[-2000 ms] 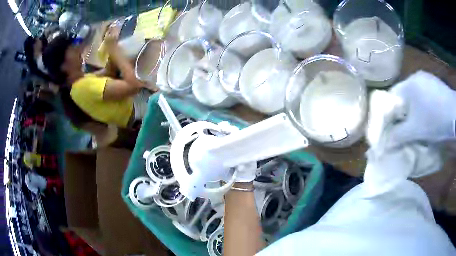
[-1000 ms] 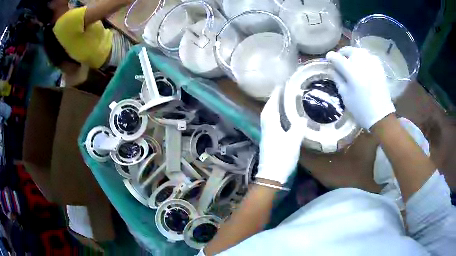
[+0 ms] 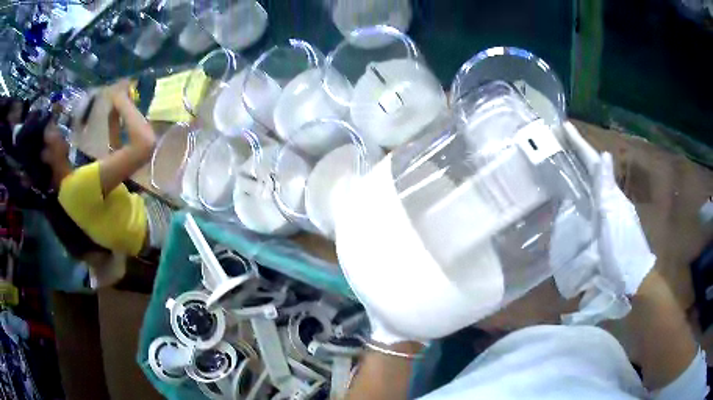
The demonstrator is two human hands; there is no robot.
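A large tank body (image 3: 422, 242) is held tilted above the bench, its opaque white part at lower left and its clear part at upper right. A flat white stem with a small dark slot (image 3: 538, 144) shows through the clear wall. My left hand (image 3: 389, 334) is mostly hidden beneath the white part, supporting it. My gloved right hand (image 3: 621, 234) holds the clear end from the right. Crumpled white cloth (image 3: 598, 301) is at that hand; whether it is held is unclear. Ring-and-stem inserts (image 3: 197, 319) lie in the turquoise crate (image 3: 160, 301).
Several clear-and-white tanks (image 3: 395, 98) stand on the brown bench (image 3: 649, 176) beyond the held tank. More tanks (image 3: 238, 23) are on the dark green strip behind. A person in yellow (image 3: 102, 203) works at left near a yellow pad (image 3: 178, 95). Cardboard (image 3: 125, 336) is beside the crate.
The tank has been lifted and tipped from mouth-facing-me to lying sideways across the view. My right hand has moved from its top to its clear side. The view has shifted.
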